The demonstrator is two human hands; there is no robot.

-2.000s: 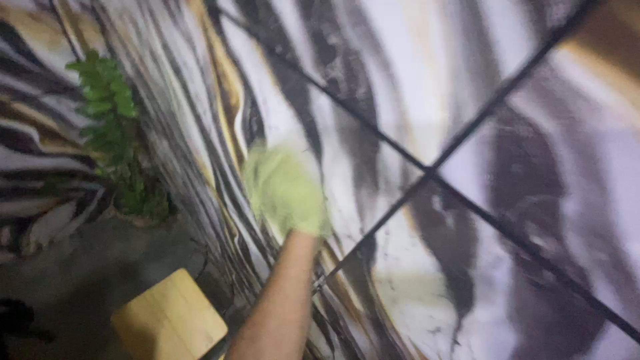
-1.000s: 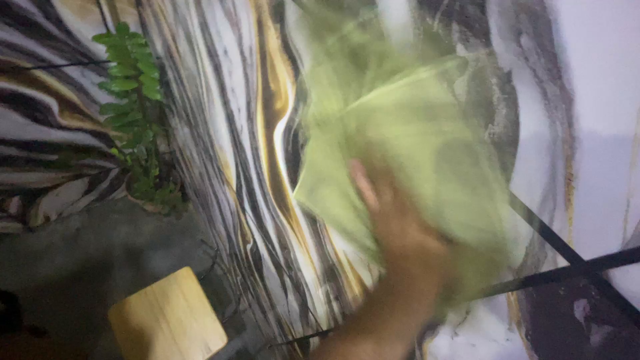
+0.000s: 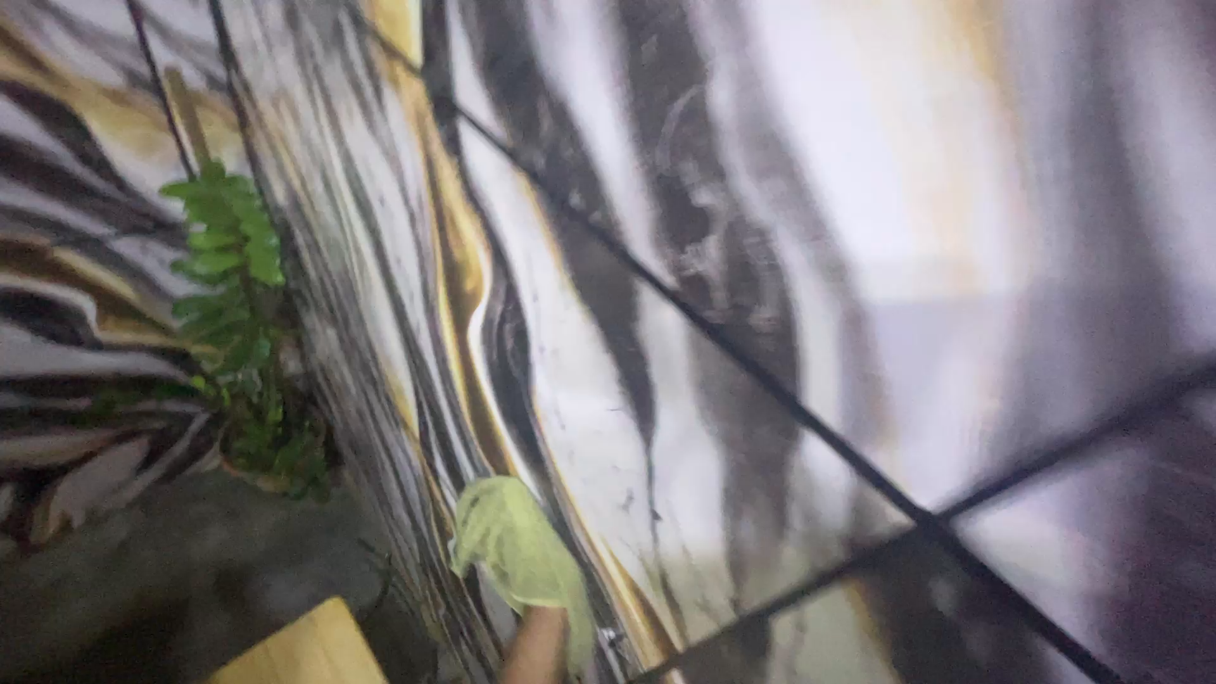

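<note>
At the bottom centre, a thin yellow-green cloth (image 3: 522,546) lies bunched against a glossy marble-patterned panel (image 3: 608,380). My right hand (image 3: 537,646) holds it; only a small blurred part of skin shows below the cloth, and the fingers are hidden. The panel has black, white and gold streaks and is crossed by black strips (image 3: 722,342). A clear-cut crossing of two strips is to the right of the hand. My left hand is not in view.
A green leafy plant (image 3: 228,275) stands at the left, near a second marble-patterned surface (image 3: 85,285). Dark grey floor (image 3: 190,560) lies below it. The corner of a light wooden board or seat (image 3: 304,651) shows at the bottom left.
The cloth was spread broadly over the panel a second ago, with my hand on it; now it is bunched low at the panel's left part. The view has shifted.
</note>
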